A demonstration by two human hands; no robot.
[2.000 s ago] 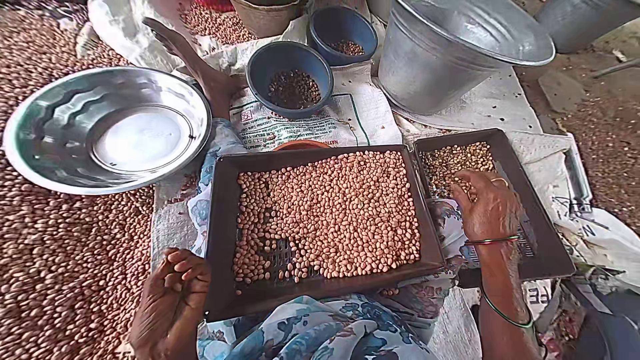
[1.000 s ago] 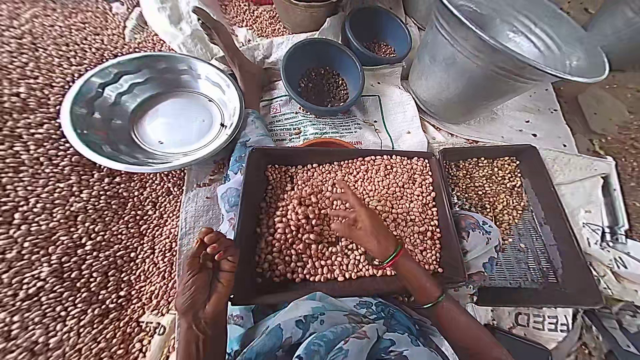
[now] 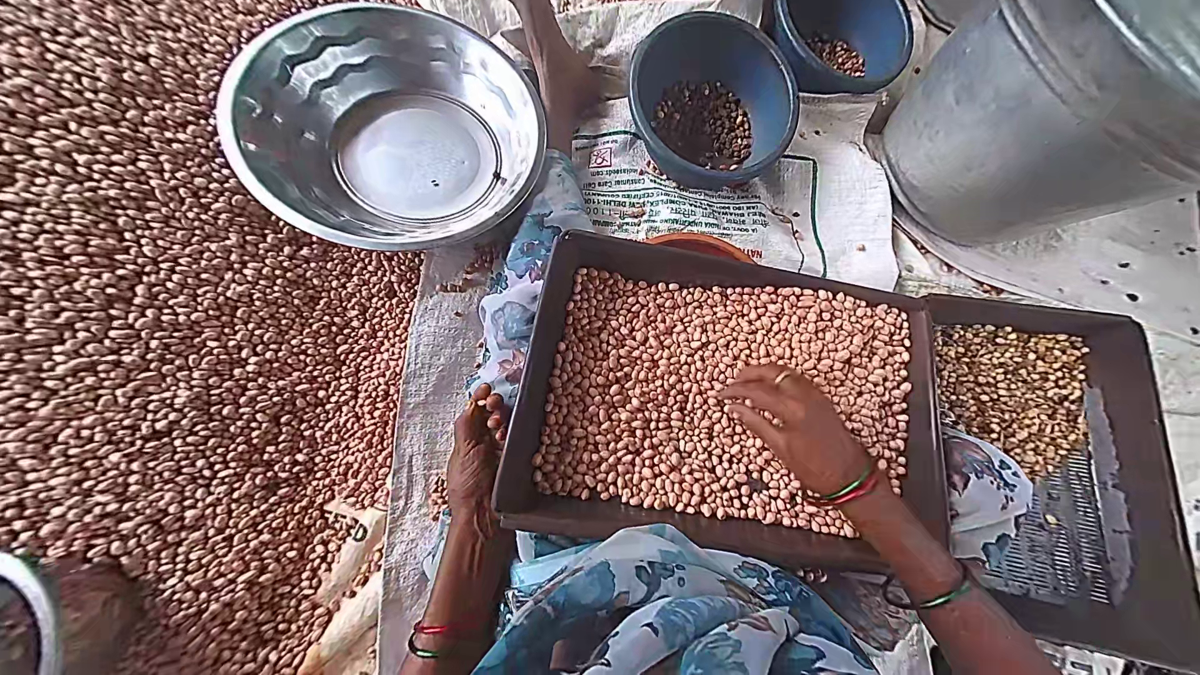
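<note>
A dark rectangular tray (image 3: 741, 542) holds a wide layer of pinkish kernels (image 3: 647, 375) that look like shelled peanuts. My right hand (image 3: 802, 427) reaches over the right half of this layer, fingers spread, with nothing visible in them. Beside the tray's left wall is my left hand (image 3: 473, 459), palm turned up and fingers curled; whether anything lies inside them is hidden. A second dark tray (image 3: 1148, 487) sits at the right, partly under the first, with a slotted bottom and a heap of smaller, yellowish-brown kernels (image 3: 1012, 389).
A shiny metal basin (image 3: 412, 159) stands at upper left on a broad spread of kernels (image 3: 187, 375). Blue bowls (image 3: 787, 103) (image 3: 891, 75) with dark pieces stand beyond the tray, near a large metal bucket (image 3: 1022, 141). A bare foot (image 3: 567, 89) rests beside the basin.
My right hand has moved from the right tray onto the kernels in the main tray. The kernels there now lie more evenly, over ground that showed bare at the left before. The view has shifted.
</note>
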